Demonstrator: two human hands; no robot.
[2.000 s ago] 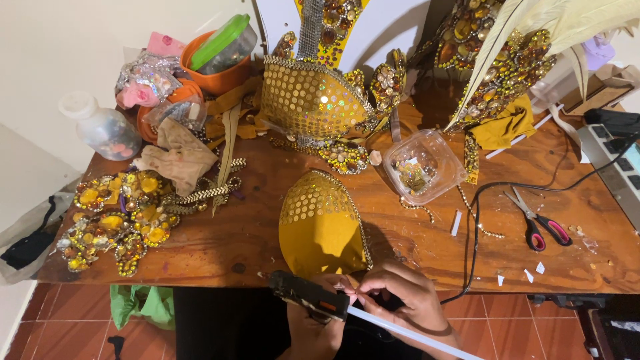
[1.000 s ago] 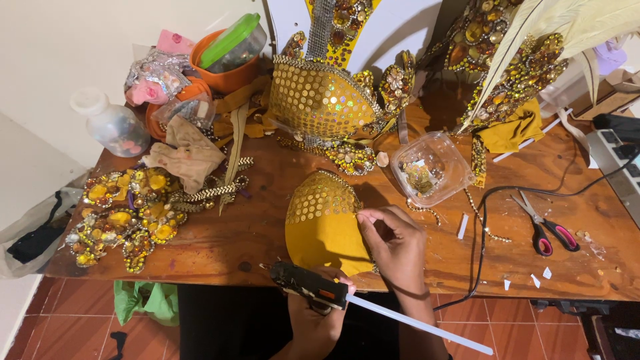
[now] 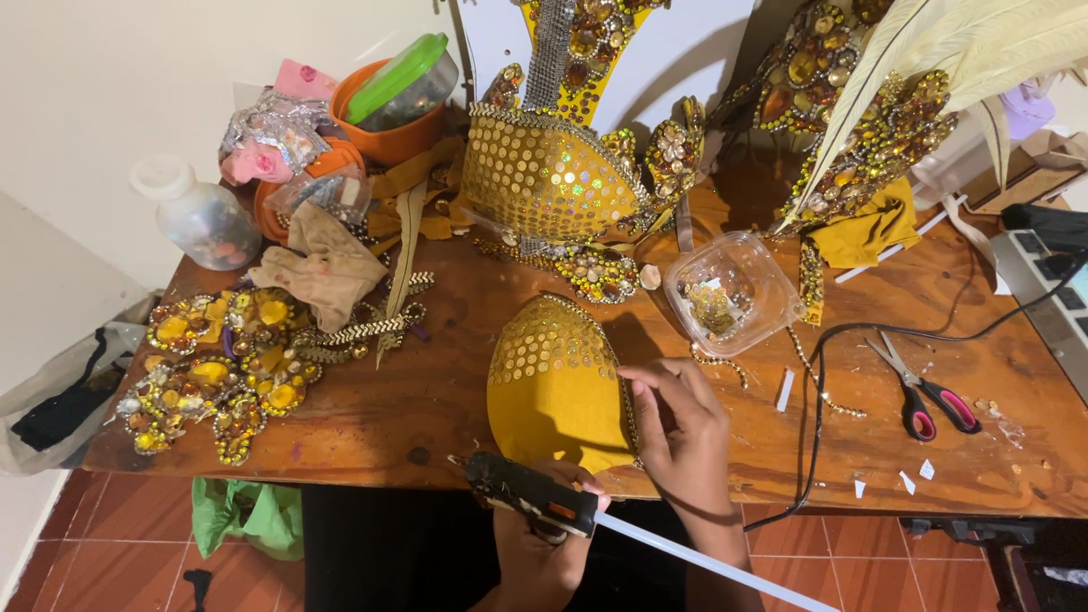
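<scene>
My left hand (image 3: 548,531) holds a black hot glue gun (image 3: 531,495) with a long white glue stick (image 3: 705,559) coming out of its rear; the nozzle points left, just below the cup. A yellow fabric cup (image 3: 557,408) lies on the wooden table, its upper part covered in round gold sequins (image 3: 552,340), with a rhinestone trim (image 3: 627,399) along its right edge. The thumb and index finger of my right hand (image 3: 676,416) are at that edge, by the end of the lowest sequin rows. Whether a sequin is between those fingertips cannot be told.
A clear plastic tub (image 3: 731,293) of sequins stands right of the cup. Scissors (image 3: 922,391) and a black cable (image 3: 820,399) lie farther right. A finished sequined cup (image 3: 552,178) is behind. Jewelled pieces (image 3: 229,365), a bottle (image 3: 208,217) and orange pots (image 3: 399,127) stand left.
Two seconds ago both hands were together at the glue gun below the cup. My right hand has since moved up to the cup's right edge; my left hand still holds the gun.
</scene>
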